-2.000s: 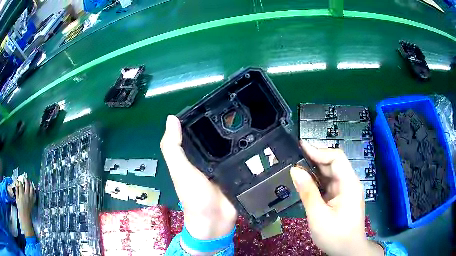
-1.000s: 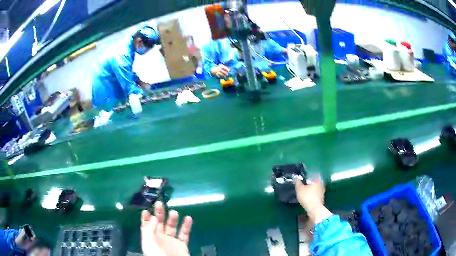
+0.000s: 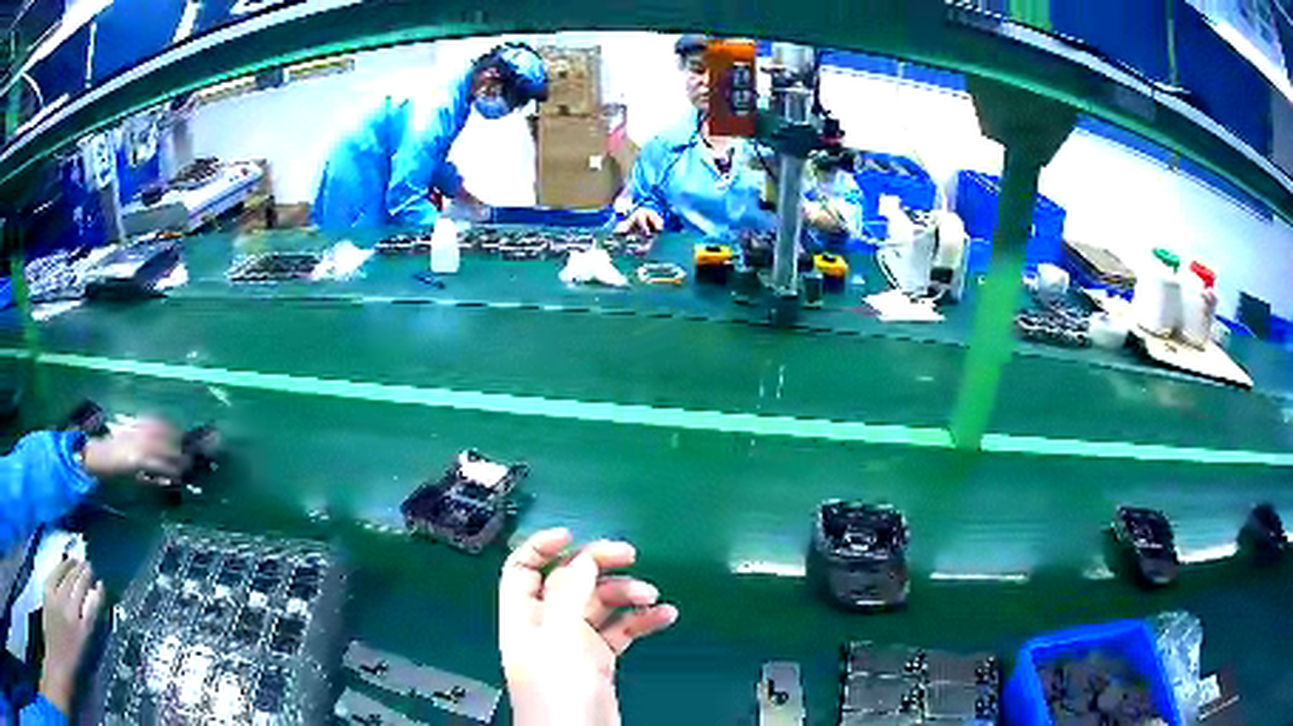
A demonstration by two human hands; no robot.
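Note:
My left hand (image 3: 574, 624) is raised near the bottom middle, fingers apart and slightly curled, holding nothing. My right hand is out of the picture. A black housing (image 3: 861, 556) lies on the green belt (image 3: 667, 489), right of my left hand and not touched. Another open black housing with a pale patch (image 3: 465, 499) lies just beyond my left hand, to its left. A single silver plate (image 3: 780, 692) lies at the bottom edge, beside the block of stacked plates (image 3: 922, 684). More silver plates (image 3: 421, 678) lie at lower left.
The blue bin (image 3: 1171, 678) of dark pads stands at lower right, with a clear bag (image 3: 1180, 645) beside it. More housings (image 3: 1144, 545) lie at right. A clear blister tray (image 3: 220, 631) and a neighbour's hands (image 3: 139, 448) are at left. A green post (image 3: 995, 305) rises ahead; two people are beyond.
The view has tilted up. The housing my hands held at first is no longer held; a housing lies on the belt where my right hand was. My right hand has left the picture.

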